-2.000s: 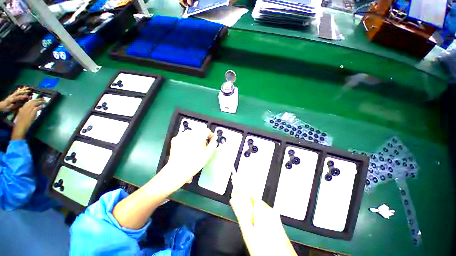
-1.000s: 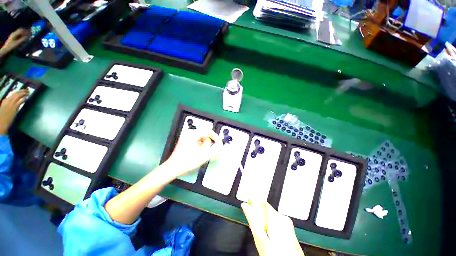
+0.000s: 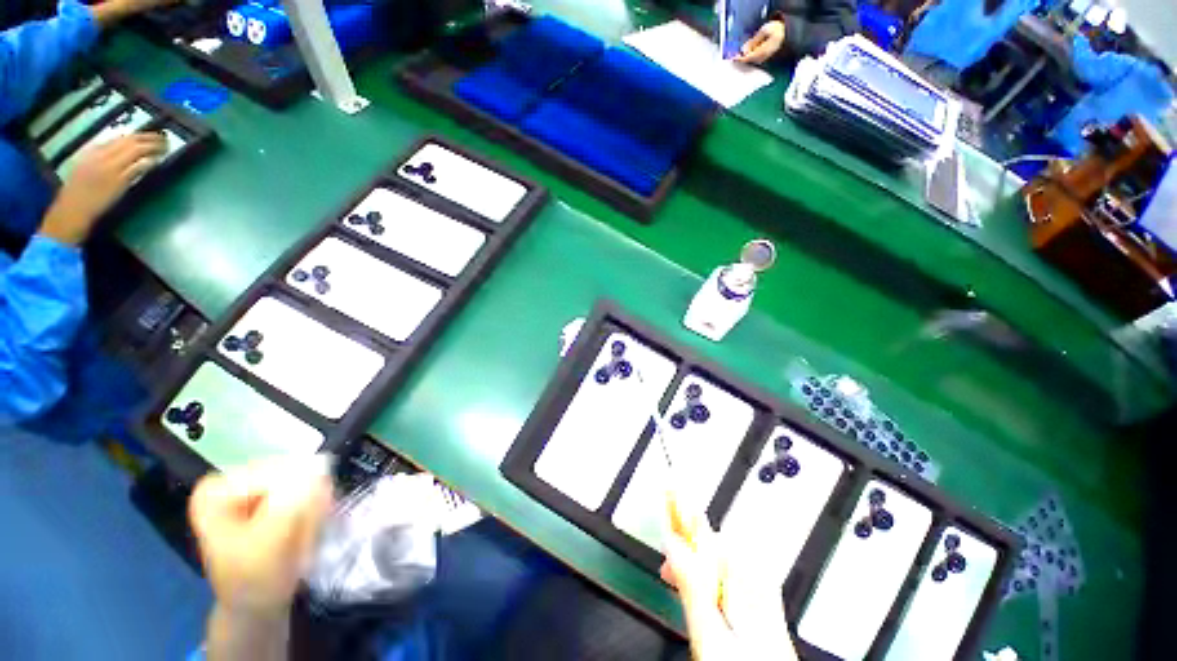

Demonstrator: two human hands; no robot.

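Note:
A black foam tray point(image 3: 523, 471) holds several pale phone back covers point(image 3: 600, 433), each with a black camera cluster in its upper corner. My right hand point(image 3: 723, 600) is shut on a yellow-handled tool point(image 3: 680, 519) over the tray's near side. The tool's thin tip points up over the second cover from the left. My left hand point(image 3: 265, 529) is blurred and curled at the near end of the second foam tray point(image 3: 497, 252), away from the first tray. Whether it holds anything cannot be told.
A white dispenser bottle point(image 3: 720, 307) with its lid open stands behind the tray. Carrier film strips with dark rings point(image 3: 867, 426) lie beyond it. Crumpled clear film point(image 3: 374, 549) is below the bench edge. A blue-lined tray point(image 3: 568, 103) is far off. Another person's hand point(image 3: 110, 181) works at left.
My left hand has moved off the leftmost covers toward the lower left, uncovering them. My right hand still holds the tool, its tip now over the second cover. The view has turned left.

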